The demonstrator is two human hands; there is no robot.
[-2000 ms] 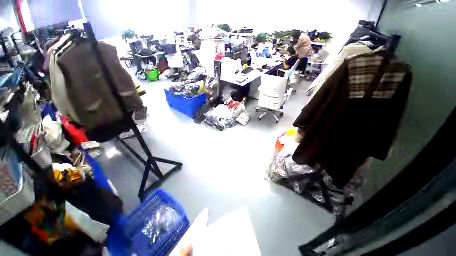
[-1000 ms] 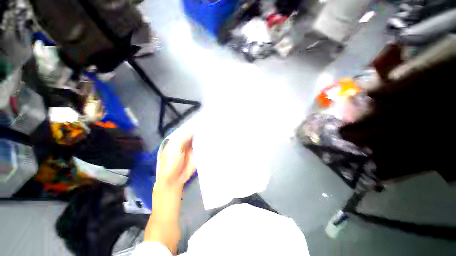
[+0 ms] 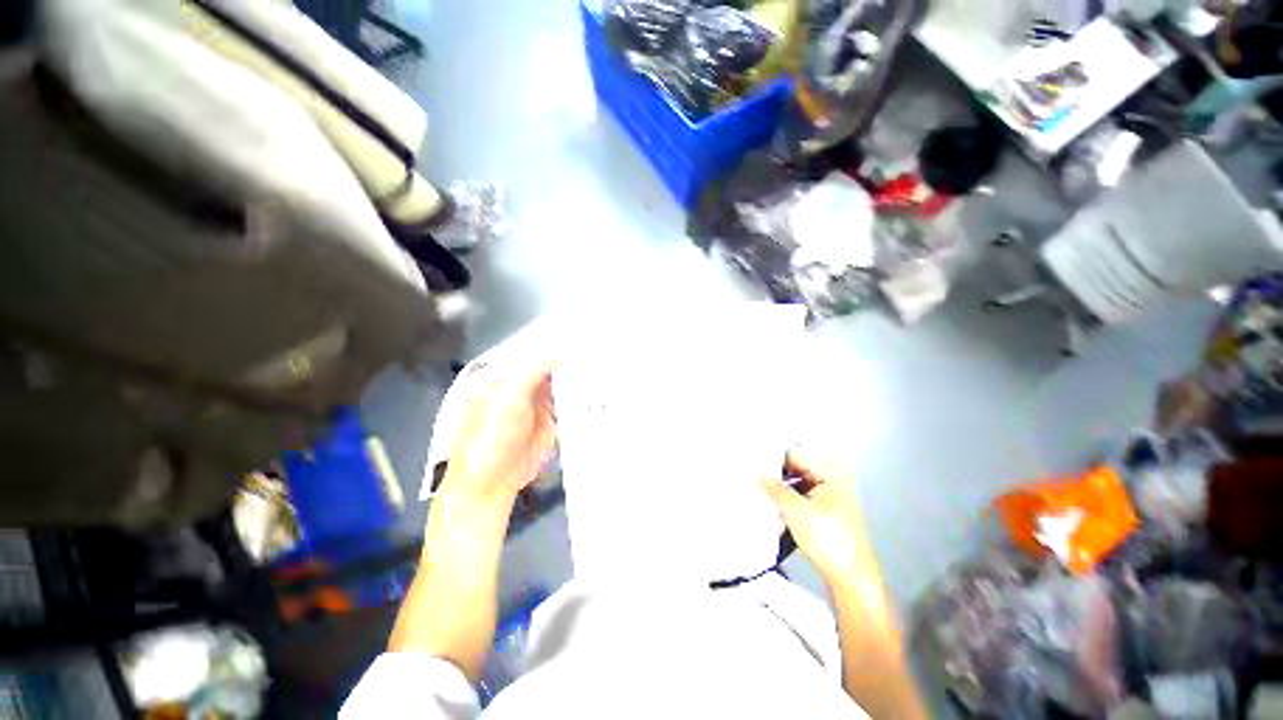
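Observation:
White paper sheets (image 3: 675, 436) are held in front of my body, so overexposed that no print can be read. My left hand (image 3: 495, 429) grips their left side, with part of a sheet showing behind it. My right hand (image 3: 823, 513) is at the lower right edge of the sheets, fingers bent around a small dark object (image 3: 799, 478), mostly hidden. I cannot tell what this object is, or whether the right hand also grips the paper.
Hanging garments (image 3: 183, 267) fill the left side. A blue crate (image 3: 690, 141) with dark plastic bags stands ahead. Bagged items (image 3: 830, 232) lie beside it. A white chair (image 3: 1161, 232) is at right. An orange bag (image 3: 1069, 518) and clear bags lie lower right.
My right hand has come into view at the sheets' right edge. My left hand still holds the paper. The view has moved forward, bringing the hanging garments, crate and chair closer.

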